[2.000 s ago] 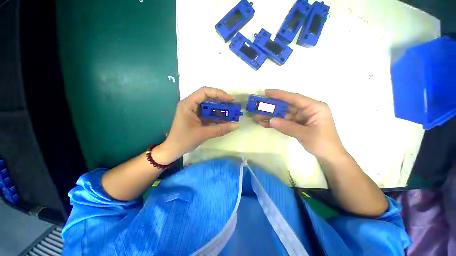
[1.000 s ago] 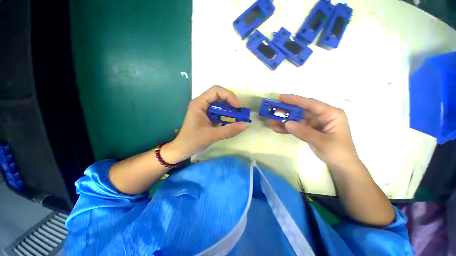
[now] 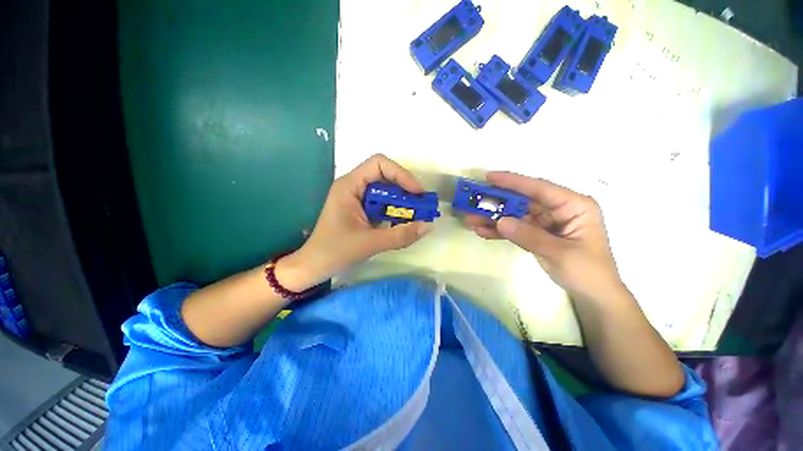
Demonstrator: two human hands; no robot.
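Observation:
My left hand (image 3: 357, 216) holds a blue unit (image 3: 377, 199) between thumb and fingers. A small yellow patch shows on its side facing me. My right hand (image 3: 559, 225) holds another blue unit (image 3: 468, 195), with a lit whitish screen partly dark. The two units are close end to end, with a small gap between them. Both are held over the white board (image 3: 634, 176). Several more blue units (image 3: 464, 92) with dark windows lie on the board beyond my hands.
An open blue bin (image 3: 744, 172) stands at the right edge of the board. The green bench surface (image 3: 220, 132) is at the left. A dark edge and blue units (image 3: 12, 304) are at the far left. Pink-purple cloth (image 3: 748, 396) shows at lower right.
The left unit has been turned, so its yellow patch shows instead of its window. The right unit's screen has gone from fully white to partly dark. The view has shifted slightly.

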